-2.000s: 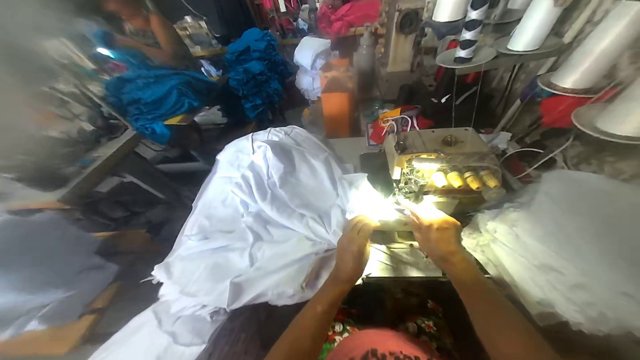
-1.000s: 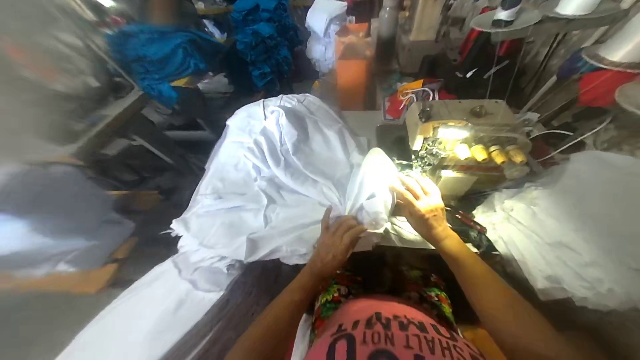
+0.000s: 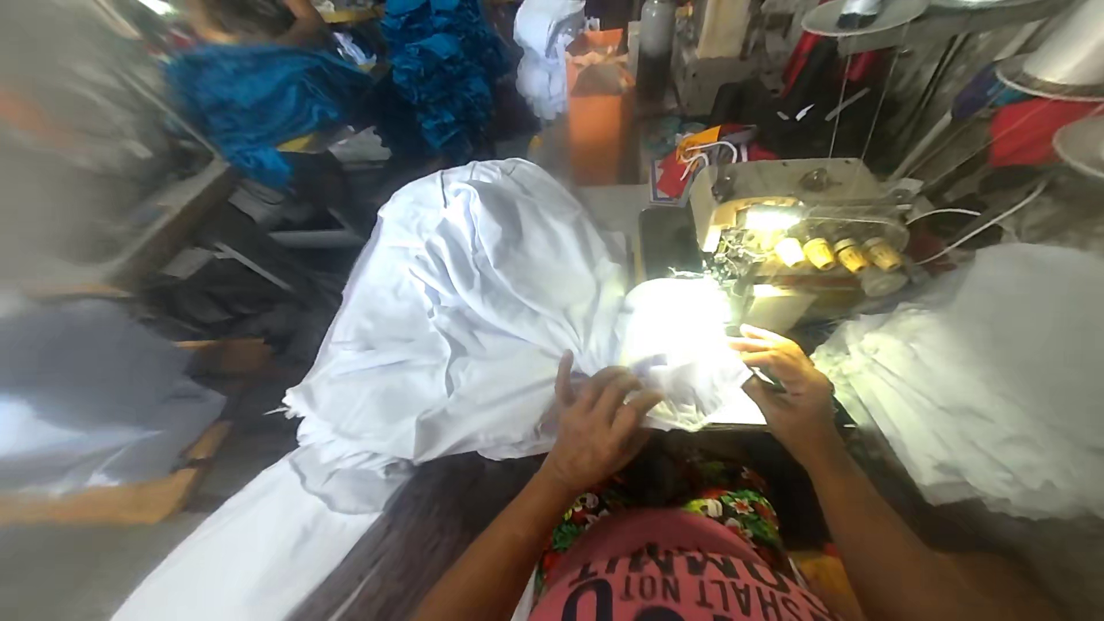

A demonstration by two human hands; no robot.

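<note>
A bunched white cloth (image 3: 483,302) spreads over the table to the left of an overlock sewing machine (image 3: 793,216) with yellow tension dials. My left hand (image 3: 604,418) rests on the cloth's near edge, fingers spread. Under the machine's lamp, the brightly lit part of the cloth lies close to the needle area. My right hand (image 3: 785,379) pinches the right edge of that part between thumb and fingers, just below the machine's front. Glare hides the needle and the presser foot.
More white cloth is heaped at the right (image 3: 975,371) and at the far left (image 3: 95,397). Thread cones (image 3: 1069,52) stand on a rack at upper right. Behind are an orange container (image 3: 599,121) and blue cloth (image 3: 267,95) near another person.
The lit part of the white cloth now lies lower and flatter beside the machine. My right hand has moved from on top of the cloth to its right edge.
</note>
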